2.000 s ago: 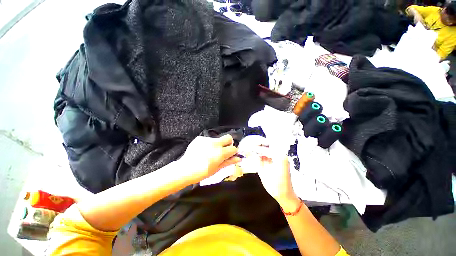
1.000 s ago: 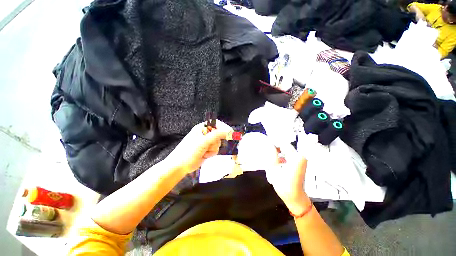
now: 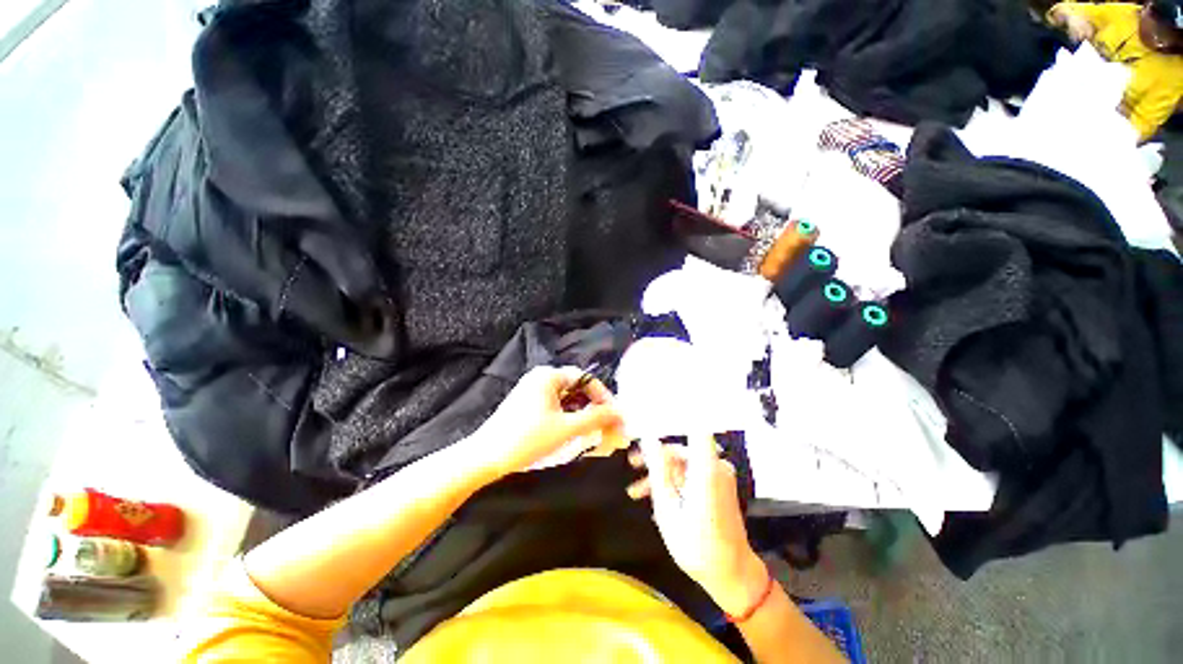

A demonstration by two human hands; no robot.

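A white shaped piece [image 3: 655,379] with a rounded upper edge lies in front of me, over the black garment [image 3: 545,519] on my lap. My left hand [image 3: 551,422] is left of it, closed around a small dark tool [image 3: 583,385], perhaps thread snips. Its fingertips meet near the white piece's lower left edge, with a bit of white under them. My right hand [image 3: 694,506] is at the white piece's lower edge, two fingers stretched upward and others bent to the left. Whether it grips the piece is unclear. No needle or thread can be made out.
A large black garment pile [image 3: 474,195] rises at left, another black garment [image 3: 1025,324] at right. An orange-brown cone [image 3: 788,252] and black thread cones [image 3: 815,306] lie between. A red bottle [image 3: 130,518] stands lower left, a blue basket [image 3: 833,628] below. A person in yellow [image 3: 1126,52] is upper right.
My left hand rose with the dark tool, then came back down beside the white piece. My right hand moved from the piece's right side to its lower edge. The blue basket has come into view.
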